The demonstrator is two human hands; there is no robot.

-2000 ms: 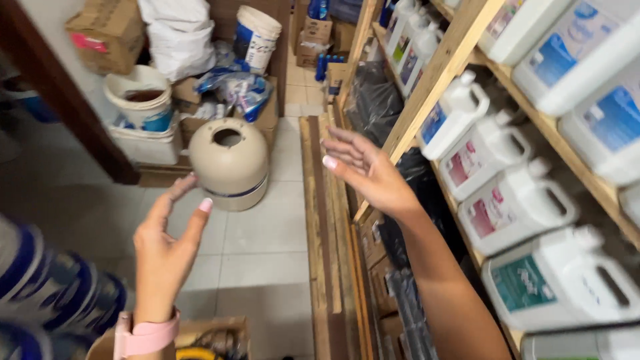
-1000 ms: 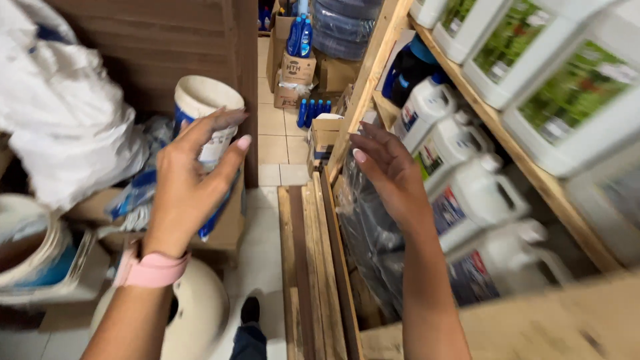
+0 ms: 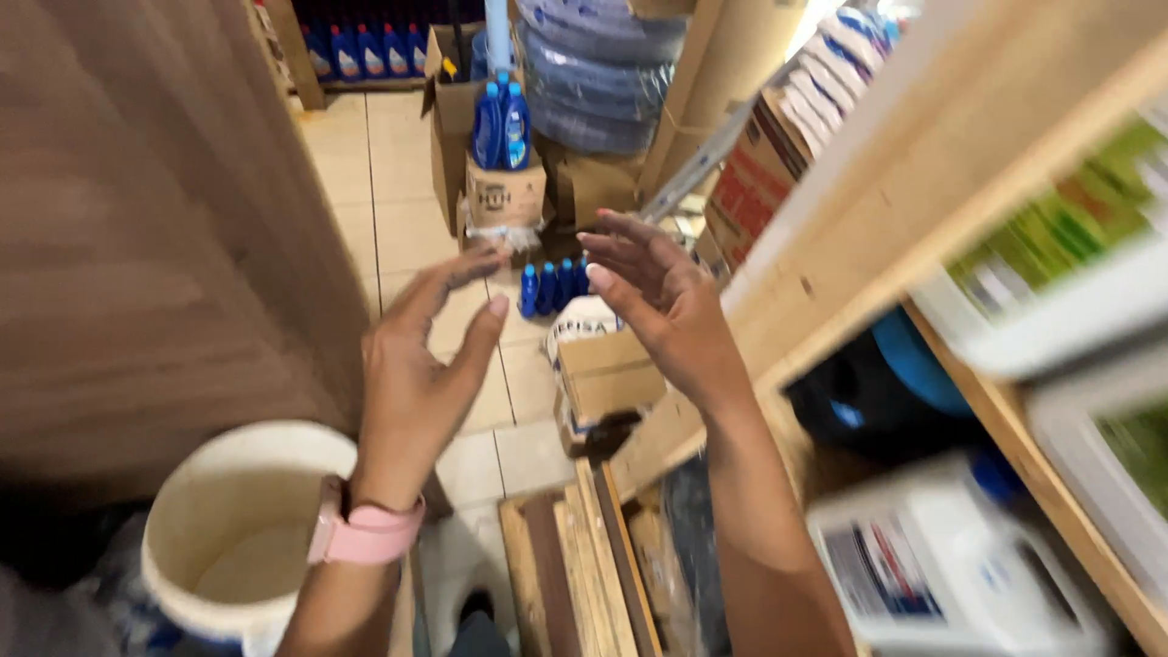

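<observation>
My left hand (image 3: 424, 365) is raised at the centre left, fingers apart, holding nothing; a pink watch band (image 3: 374, 531) circles its wrist. Facing it, my right hand (image 3: 662, 310) is also raised with spread, slightly curled fingers and nothing in it. Beyond and between them, small blue bottles (image 3: 547, 287) stand on the tiled floor. Larger blue bottles (image 3: 502, 125) rest on a cardboard box (image 3: 505, 196) farther back. Below the right hand in the picture lies another cardboard box (image 3: 610, 370). A white plastic bucket (image 3: 251, 566) is left of my left wrist.
Wooden planks (image 3: 579, 566) lie along the floor ahead, beside my foot (image 3: 476, 607). A wooden shelf frame (image 3: 858, 210) with white plastic jugs (image 3: 958, 557) lines the right. A brown wooden panel (image 3: 164, 228) stands at left. Wrapped blue coils (image 3: 598, 78) and a metal ladder (image 3: 703, 155) are farther back.
The view has moved forward along the passage. The round beige tank seen earlier has left view, and the blue bottles appear nearer. Both hands stay raised, apart and without any object.
</observation>
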